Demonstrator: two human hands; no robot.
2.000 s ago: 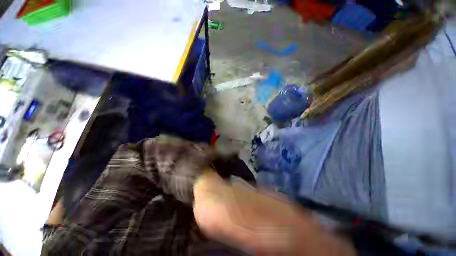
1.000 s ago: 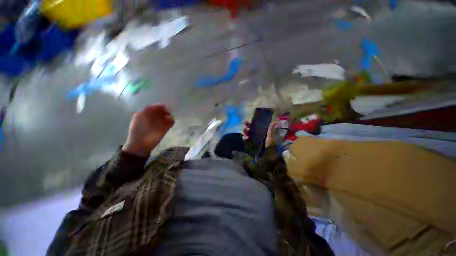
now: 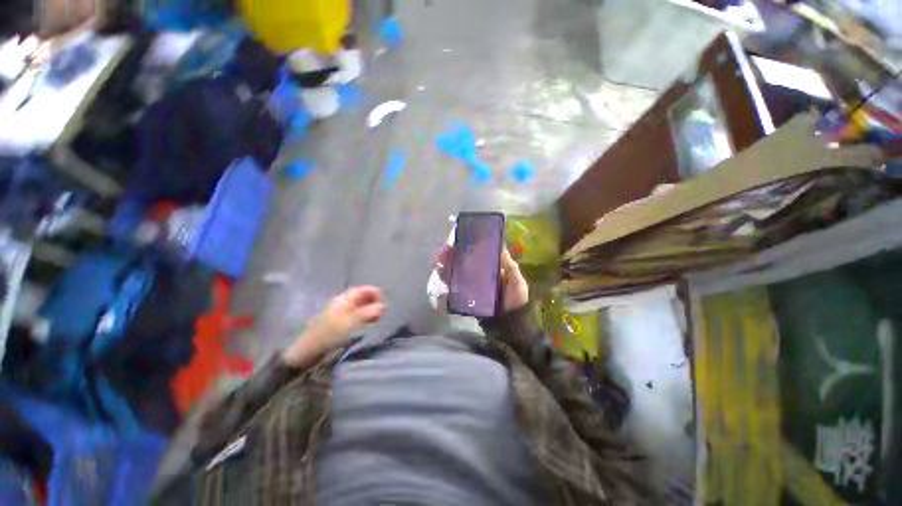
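Observation:
A smartphone (image 3: 477, 264) is upright in my right hand (image 3: 510, 285), in front of my chest. Its screen is dim, greyish-purple, with a small light mark near the lower end. My fingers show along both of its long sides. A small white patch lies by the fingers on its left side; I cannot tell what it is. My left hand (image 3: 348, 314) is to the left of the phone and apart from it. Its fingers are loosely curled, slightly blurred, with nothing visible in them.
Dark and blue cloth heaps (image 3: 198, 128), a blue crate (image 3: 229, 217) and orange-red material (image 3: 213, 346) are on the left. A yellow container (image 3: 297, 22) is at the top. Blue scraps (image 3: 457, 143) lie on the grey floor (image 3: 415, 198). Stacked cardboard (image 3: 682, 222) and green-and-yellow sacking (image 3: 737, 395) are on the right.
The view has turned, bringing cloth heaps in on the left and stacked cardboard on the right. The phone stays in my right hand and shows larger. My left hand appears lower.

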